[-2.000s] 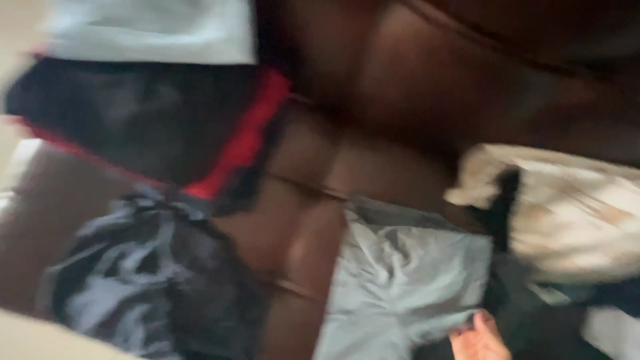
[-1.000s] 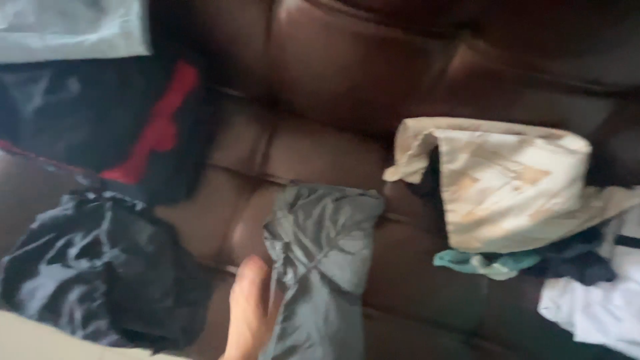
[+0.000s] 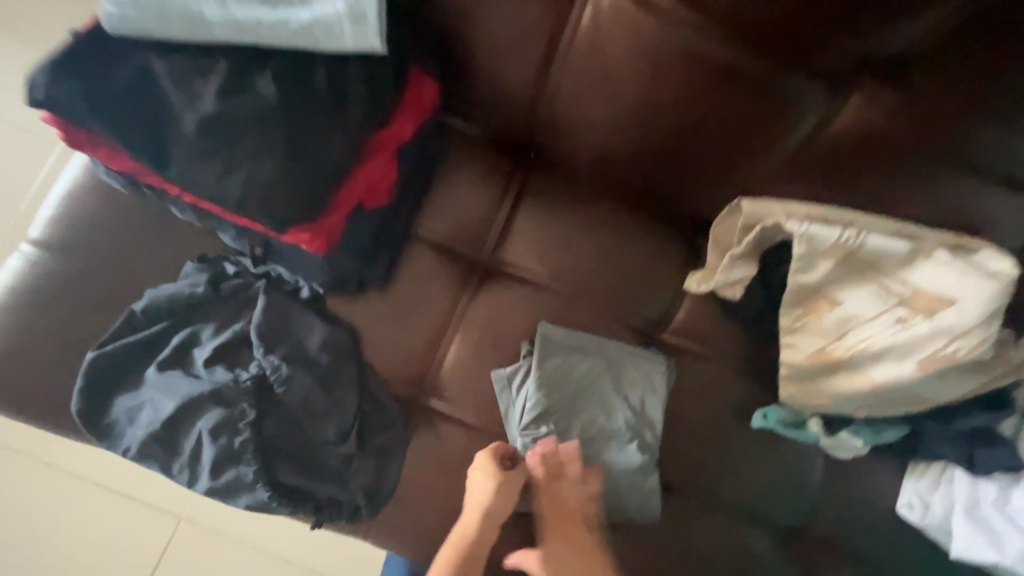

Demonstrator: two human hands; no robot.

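A grey cloth garment (image 3: 600,416), folded into a compact bundle, lies on the brown leather sofa (image 3: 512,232) at lower centre. My left hand (image 3: 492,484) is at its lower left edge, fingers curled; whether they pinch the cloth cannot be made out. Beside it my right hand (image 3: 568,496), blurred, rests flat or hovers over the garment's lower left part with its fingers extended. To the left of both hands lies a dark gathered cloth garment (image 3: 240,392) with an elastic-looking edge.
At the upper left, a pale grey folded cloth (image 3: 248,20) tops a pile of black and red garments (image 3: 240,128). On the right, a beige patterned cloth (image 3: 888,312) lies over dark and teal clothes, near a white garment (image 3: 984,512). Tiled floor (image 3: 88,496) shows at lower left.
The grey garment was longer and is now folded shorter. Both hands are now in view at it, where one showed before. The view has shifted.
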